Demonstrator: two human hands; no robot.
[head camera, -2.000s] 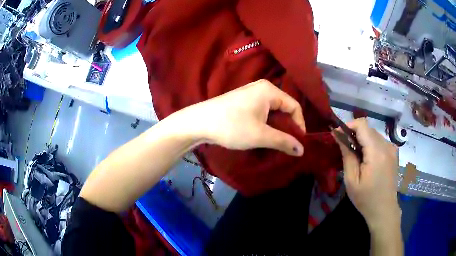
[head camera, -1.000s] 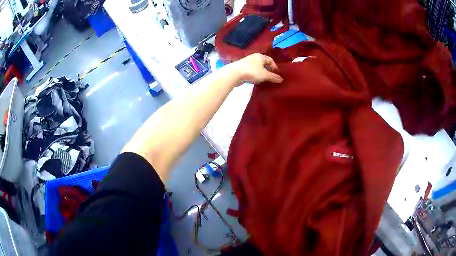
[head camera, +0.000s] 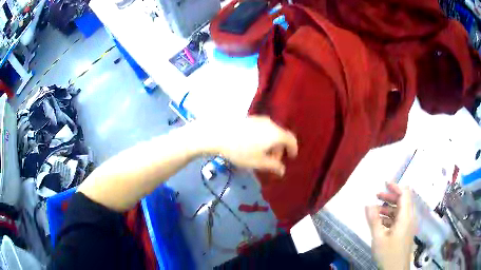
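Note:
A large dark red garment (head camera: 316, 79) lies folded over the table, its near end hanging past the front edge. My left hand (head camera: 258, 145) is blurred in front of its left edge, thumb and fingers bent and apart, with no cloth seen between them. My right hand (head camera: 393, 216) is over the table's front at the lower right, clear of the garment, fingers curled. Something small and dark shows in its palm, too unclear to name.
More dark red cloth (head camera: 443, 68) is heaped at the back right. A phone (head camera: 242, 16) lies on a round red object at the back. Metal machine parts (head camera: 459, 211) stand at the right edge. A blue bin (head camera: 166, 227) is below my left arm. Patterned cloth (head camera: 53, 142) is piled on the floor.
My left hand first reached the garment's far edge, then came back nearer. The garment now lies folded farther back, its small tag out of sight. My right hand has come back into view.

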